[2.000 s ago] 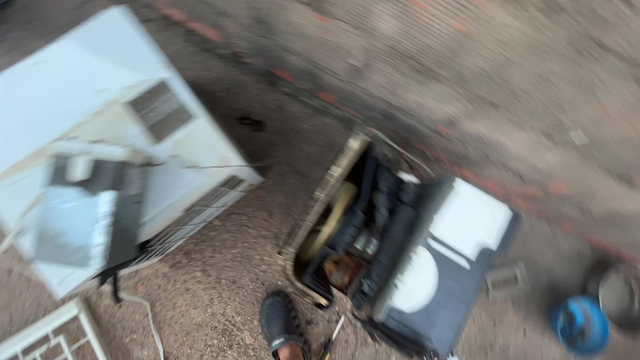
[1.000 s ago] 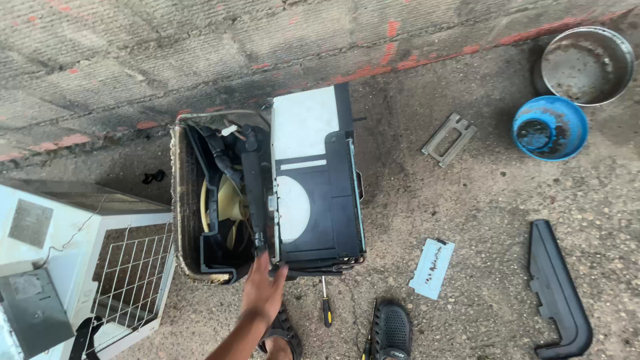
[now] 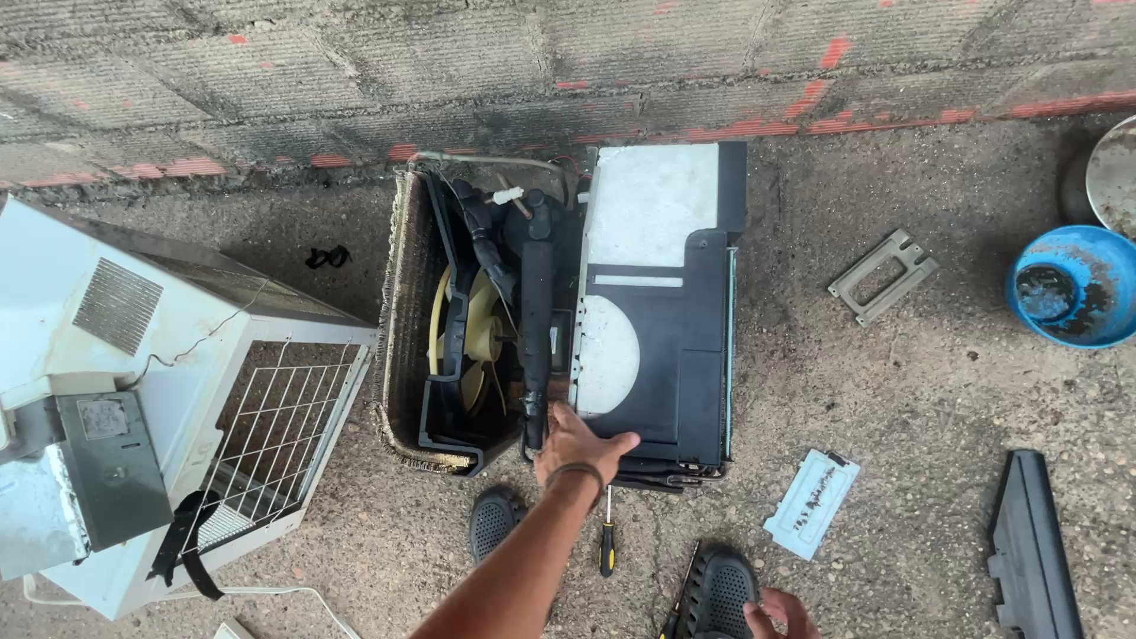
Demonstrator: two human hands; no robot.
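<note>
An opened window air conditioner chassis lies on the rough ground, with a yellow fan, foam-wrapped pipes and a finned coil at its left. My left hand rests on the near edge of the chassis beside the pipes, thumb spread; its fingertips are partly hidden. At the bottom edge, my right hand is partly in view beside my shoe, with nothing visible in its fingers. A yellow-black screwdriver lies below the chassis, and another screwdriver beside the right shoe.
A white metal casing with a wire grille stands left, a metal box on it. A brick wall runs behind. To the right are a metal bracket, a blue bucket, a metal pan, a light-blue plate and a black plastic piece.
My right hand has come into view at the bottom. My left hand remains at the near edge of the chassis. The view has turned strongly since the oldest frame.
</note>
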